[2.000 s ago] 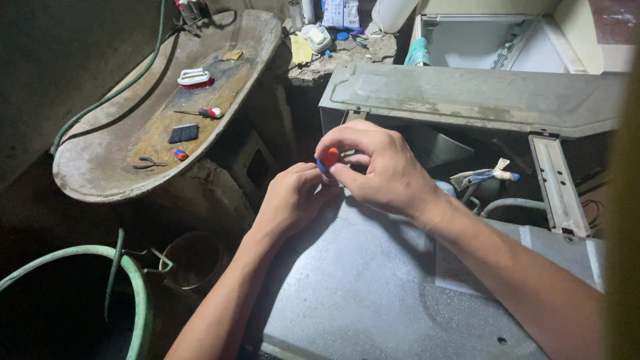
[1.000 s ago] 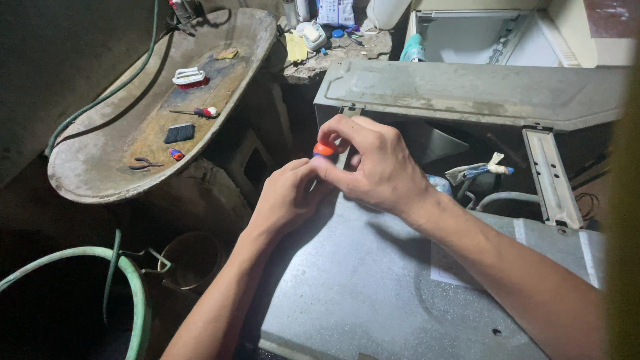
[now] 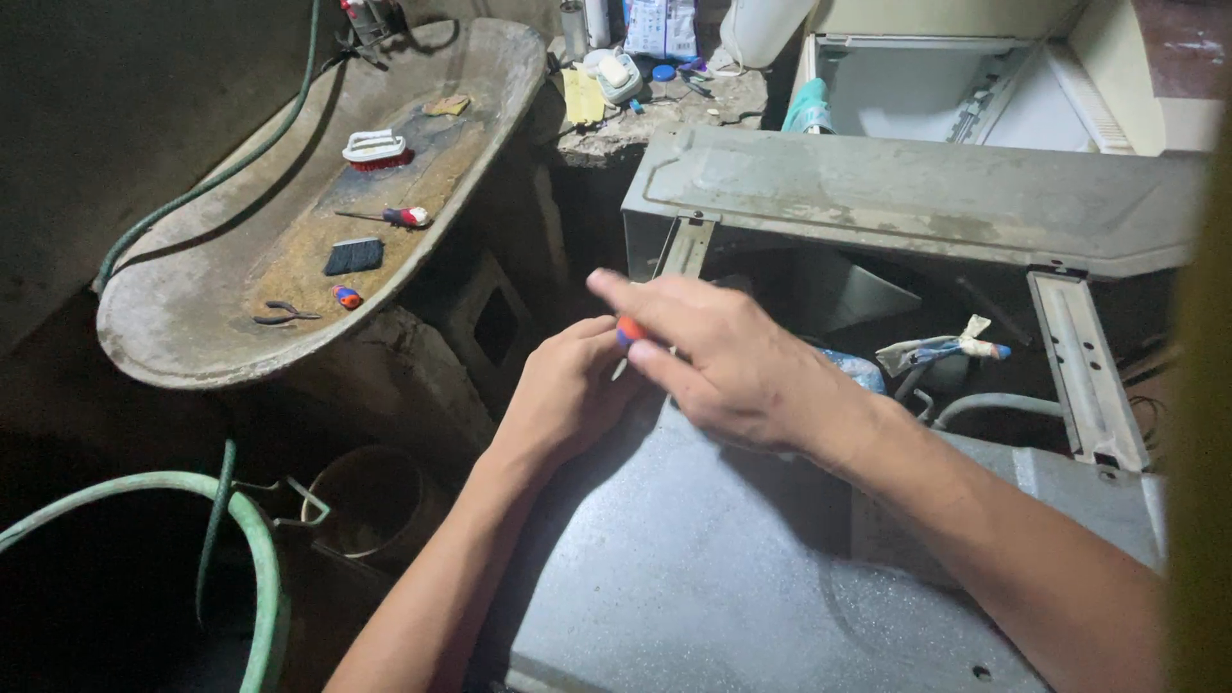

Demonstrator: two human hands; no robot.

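A screwdriver with an orange and blue handle (image 3: 630, 332) is between my hands, its metal shaft pointing down toward the near end of a metal bracket (image 3: 689, 248). My right hand (image 3: 736, 361) holds the handle between thumb and fingers, the index finger stretched out past it. Beside it on the left, my left hand (image 3: 577, 380) is bent over the corner of a grey metal panel (image 3: 664, 577); its fingertips and whatever they touch are hidden. The screwdriver's tip is also out of sight.
A worn basin (image 3: 173, 337) at left holds a scrub brush (image 3: 375, 151), a screwdriver (image 3: 390, 216), a black brush (image 3: 353, 256) and pliers (image 3: 285, 313). A green-rimmed tub (image 3: 260, 568) stands lower left. Behind the panel are a metal cover (image 3: 905, 192), taped tubing (image 3: 943, 351) and another bracket (image 3: 1088, 366).
My right hand's fingers were curled around the orange top of the handle; the index finger is now extended past it. My left hand stays at the panel's corner.
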